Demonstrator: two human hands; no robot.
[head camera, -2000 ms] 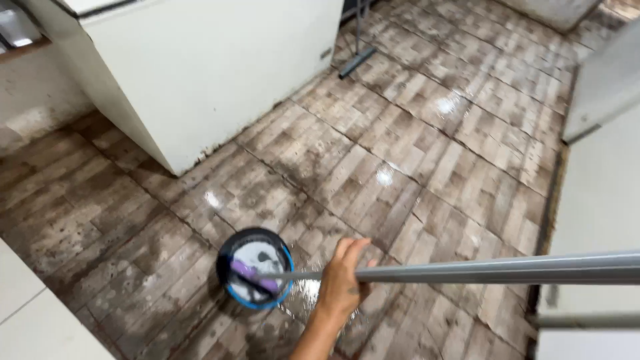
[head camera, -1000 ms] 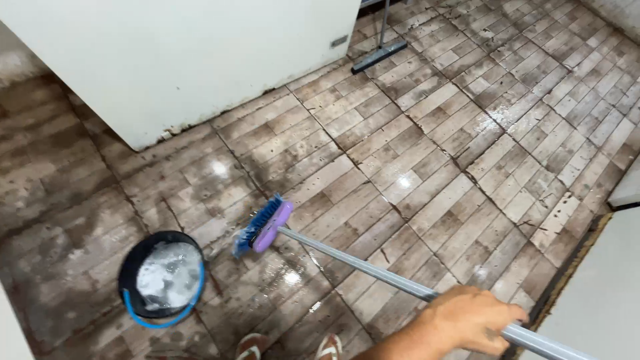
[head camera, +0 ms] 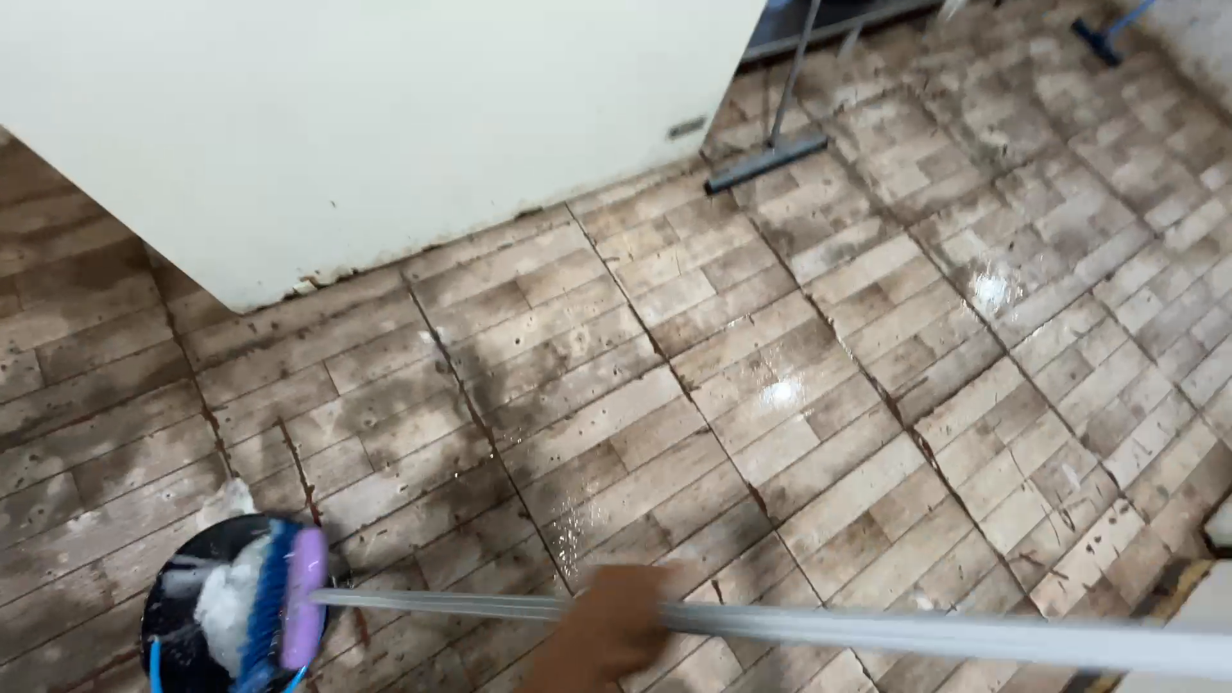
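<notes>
My left hand [head camera: 616, 621], blurred, is closed around the long grey metal handle [head camera: 866, 630] of a scrub broom at the lower middle. The handle runs off the right edge. At its left end the purple broom head [head camera: 304, 599] with blue bristles [head camera: 265, 606] is tilted on its side over a black bucket [head camera: 168, 611]. White suds [head camera: 226, 597] fill part of the bucket beside the bristles, and its blue handle shows at the rim. My right hand is out of view.
Wet, dirty wood-look floor tiles [head camera: 597, 404] have dark joints. A large white cabinet or panel [head camera: 385, 115] stands at the upper left. A floor squeegee [head camera: 767, 164] rests by its corner. Another blue-handled tool [head camera: 1097, 43] is at the upper right. A pale edge [head camera: 1198, 616] is at lower right.
The broom head has moved left from the floor beside the bucket to over the bucket's suds. My left hand has kept hold of the handle. The view has shifted.
</notes>
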